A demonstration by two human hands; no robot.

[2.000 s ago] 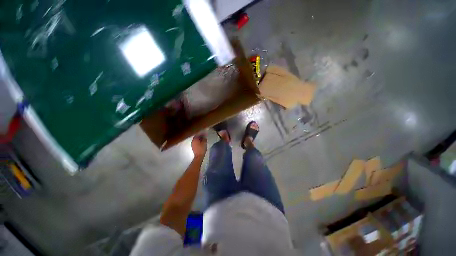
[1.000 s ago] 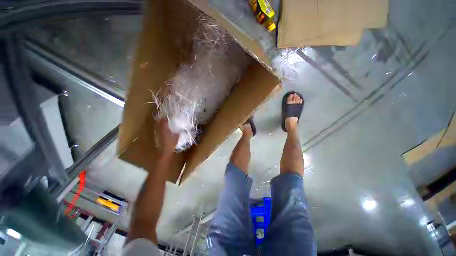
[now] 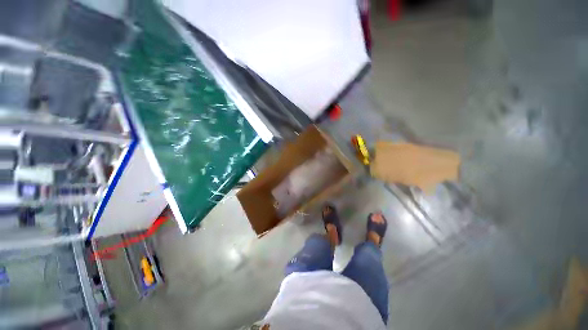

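Observation:
No hand shows clearly in the head view; both of my hands are out of the picture or hidden. An open brown scrap box (image 3: 263, 205) stands on the floor in front of my feet, at the end of the green conveyor belt (image 3: 205, 160). Blurred white trimmings (image 3: 308, 179) lie inside the box. Small white bits are scattered over the belt.
A flat cardboard sheet (image 3: 416, 165) lies on the floor right of the box, beside a yellow-and-black object (image 3: 361, 149). A large white surface (image 3: 293, 48) stands beyond the belt's right rail. Metal frames and a white panel (image 3: 129, 193) are at left.
My left hand was reaching into the scrap box among the trimmings and is now out of view. The view has risen and shifted, so the belt shows again. The white sheet seen on the belt earlier is gone.

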